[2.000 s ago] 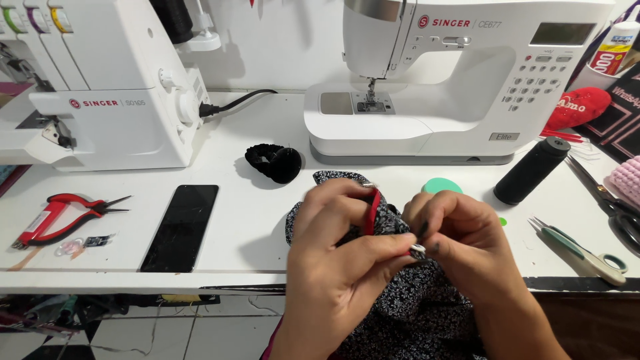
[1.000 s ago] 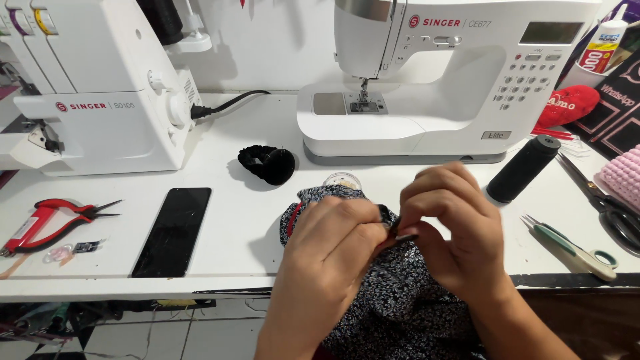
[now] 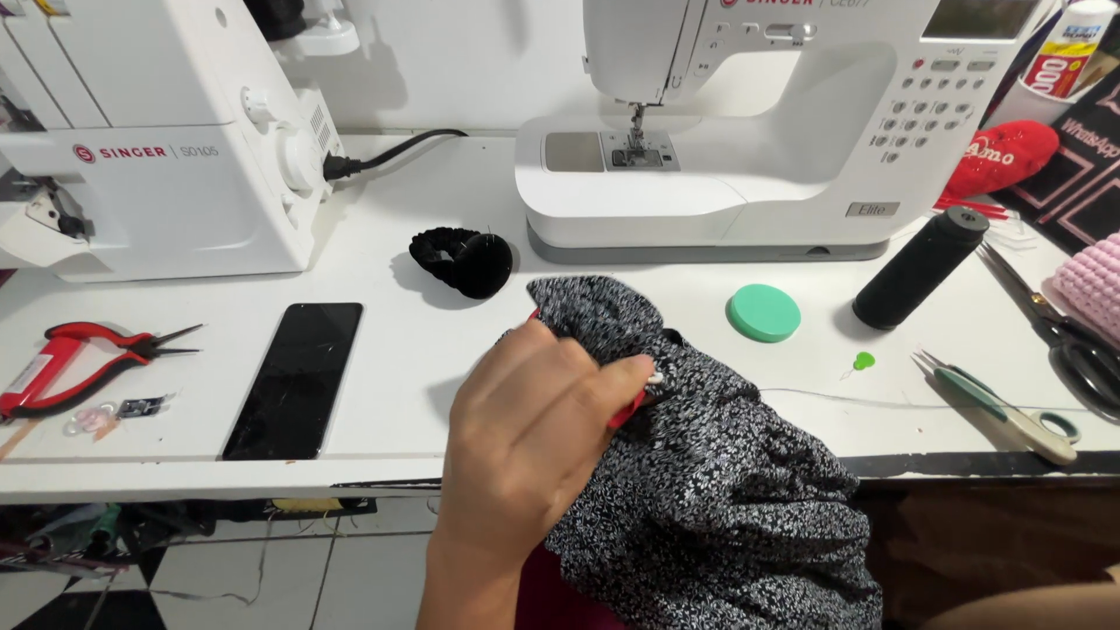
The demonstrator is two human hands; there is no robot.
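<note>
My left hand (image 3: 534, 420) is closed on a black-and-white patterned fabric (image 3: 726, 490), which drapes over the table's front edge. A small white piece (image 3: 654, 378) shows beside the thumb, with red trim (image 3: 626, 411) just below; what it is cannot be told. A thin thread (image 3: 875, 401) runs rightward from the fabric and leaves the frame. My right hand is out of sight; the blurred skin at the bottom right corner is unclear. A black velvety pincushion (image 3: 464, 262) with pins lies behind the fabric. Right of the fabric are a turquoise disc (image 3: 764, 312) and a green needle threader (image 3: 864, 360).
A white Singer sewing machine (image 3: 744, 210) stands behind, a Singer overlocker (image 3: 184, 192) at left. Red-handled pliers (image 3: 96, 363) and a black phone (image 3: 295, 381) lie at left. At right are a black thread spool (image 3: 920, 269), thread snips (image 3: 1002, 407) and black-handled scissors (image 3: 1050, 324).
My right hand has left the fabric and gone out of view. The turquoise disc and green threader, hidden one second ago, show again. My left hand still holds the fabric.
</note>
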